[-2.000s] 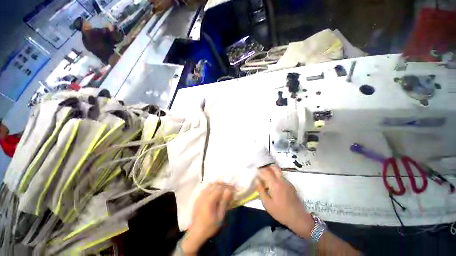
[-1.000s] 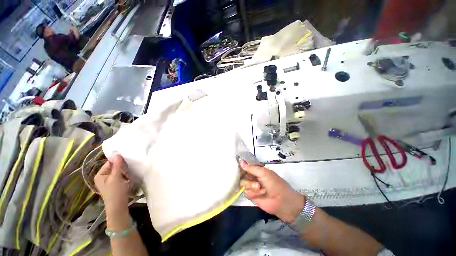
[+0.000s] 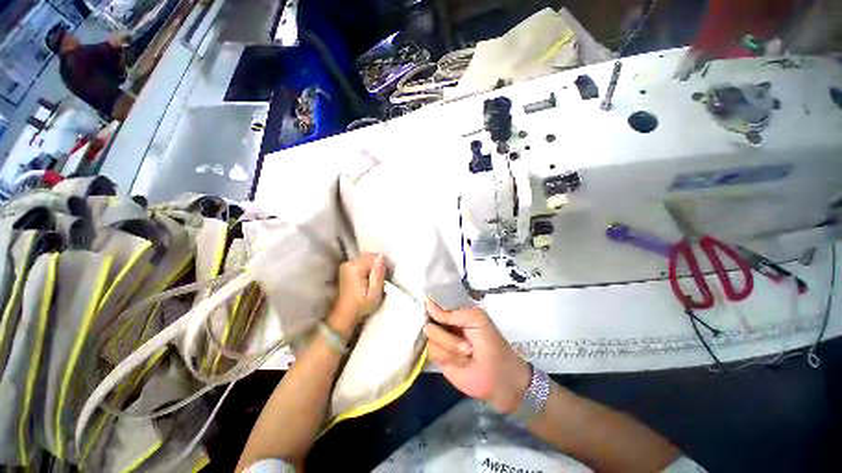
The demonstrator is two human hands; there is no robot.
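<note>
A beige panel (image 3: 383,356) with a yellow seam tape (image 3: 380,403) along its lower edge lies in front of me, partly folded over. My left hand (image 3: 358,288) pinches a folded part of the panel near its middle. My right hand (image 3: 464,349) pinches the panel's right edge beside a grey end piece (image 3: 450,294). The needle area (image 3: 506,242) of the white sewing machine (image 3: 628,185) is just right of the cloth. Long narrow beige strips (image 3: 175,323) loop at the left.
A thick bundle of panels (image 3: 78,277) stands at left. Red-handled scissors (image 3: 711,272) and a purple-handled tool (image 3: 637,238) lie on the machine at right. A beige heap (image 3: 517,51) is behind the machine. A person (image 3: 88,69) is at the far left.
My left hand has moved right from the panel's left side to its middle, folding the cloth over. My right hand still pinches the right edge. The beige strips have swung further into view.
</note>
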